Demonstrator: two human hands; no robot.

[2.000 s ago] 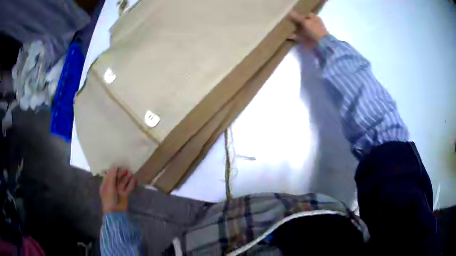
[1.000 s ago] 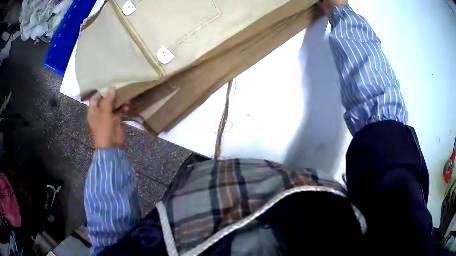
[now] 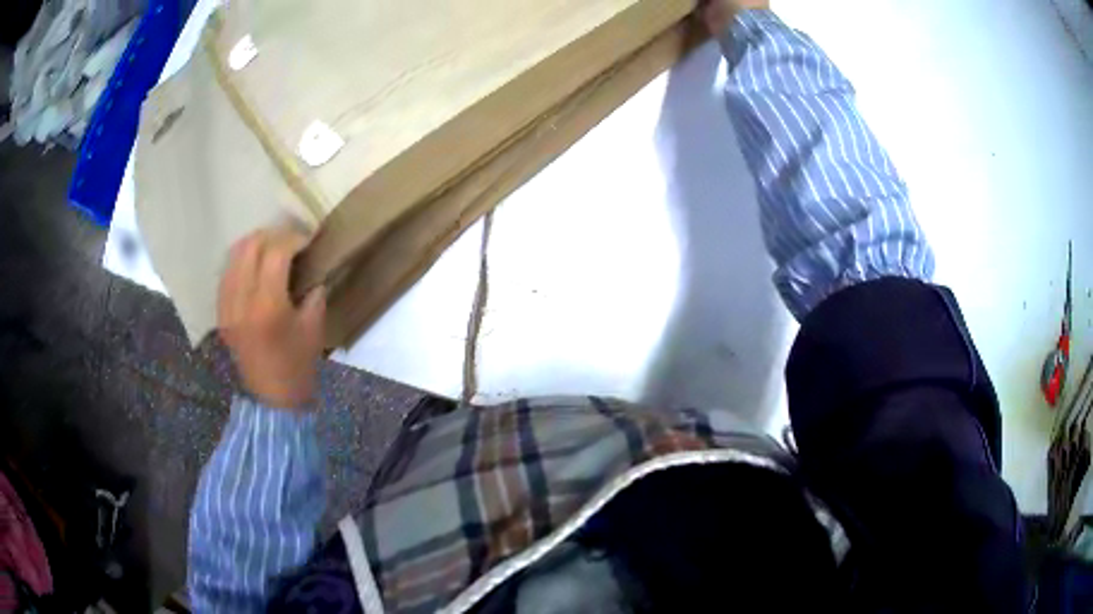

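A stack of beige-khaki panels (image 3: 396,72) with brown edge bands lies slanted over the white table (image 3: 599,276). The top panel shows a raised seam and two white stickers (image 3: 320,143). My left hand (image 3: 273,314) grips the stack's near left corner, fingers on top, at the table edge. My right hand (image 3: 726,12) holds the brown edge at the far right end and is partly cut off by the top of the picture. A thin brown strip (image 3: 478,306) runs from under the stack to the table's near edge.
Red-handled shears (image 3: 1055,366) lie at the right, beside a narrow brown pile (image 3: 1070,462). A blue plastic crate (image 3: 114,120) and a pale cloth heap (image 3: 74,60) stand beyond the table at upper left. Speckled floor shows at lower left.
The stack and both hands sit further left than a second ago. The near left corner is now bunched under my left hand. The earlier view showed more of the panel and brown layers spread there.
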